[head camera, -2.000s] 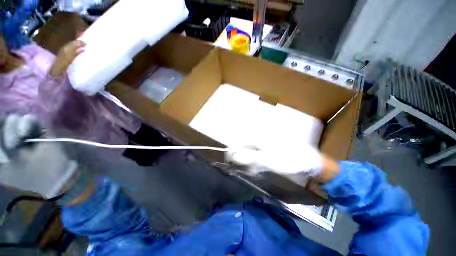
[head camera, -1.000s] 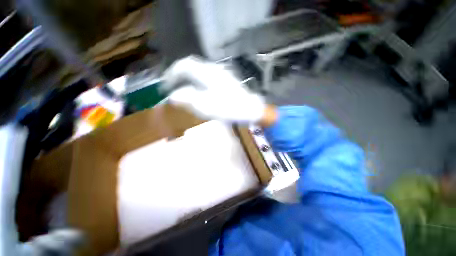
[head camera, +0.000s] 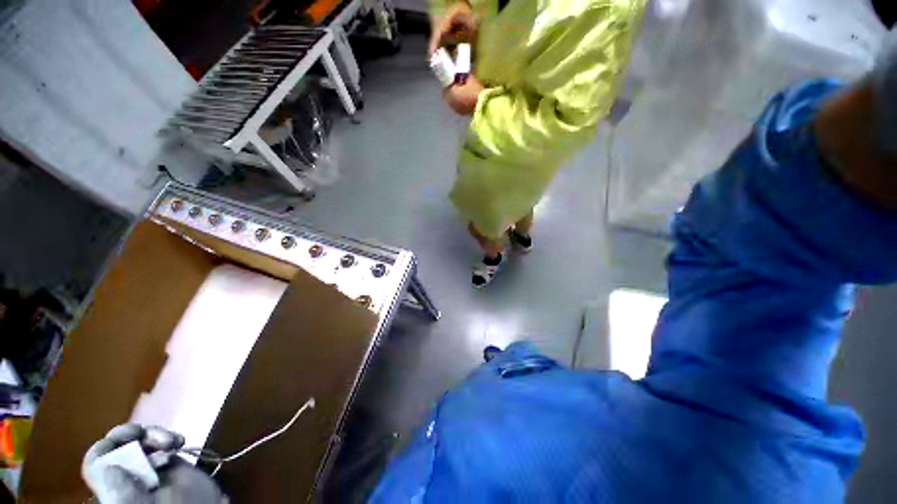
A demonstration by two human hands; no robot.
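My left hand (head camera: 148,472), in a whitish glove, is at the bottom left over the near end of the open carton (head camera: 305,345). It holds a small white item (head camera: 130,463) with a thin wire ending in a hook that reaches right over the carton wall. A white foam insert (head camera: 224,330) lies inside the carton, partly covered by a brown flap or wall. My right arm is raised at the right. Only a blurred bit of my right hand (head camera: 885,103) shows at the right edge; its fingers are out of the picture.
The ball transfer table (head camera: 275,239) shows beyond the carton. A roller conveyor (head camera: 258,79) stands at the upper left. A person in a yellow-green smock (head camera: 541,94) stands ahead, holding small white things. Large wrapped white material (head camera: 708,118) is at the upper right.
The view has swung right, bringing the person in yellow-green fully into view. My right hand has left the carton's far edge and risen to the right edge of the picture.
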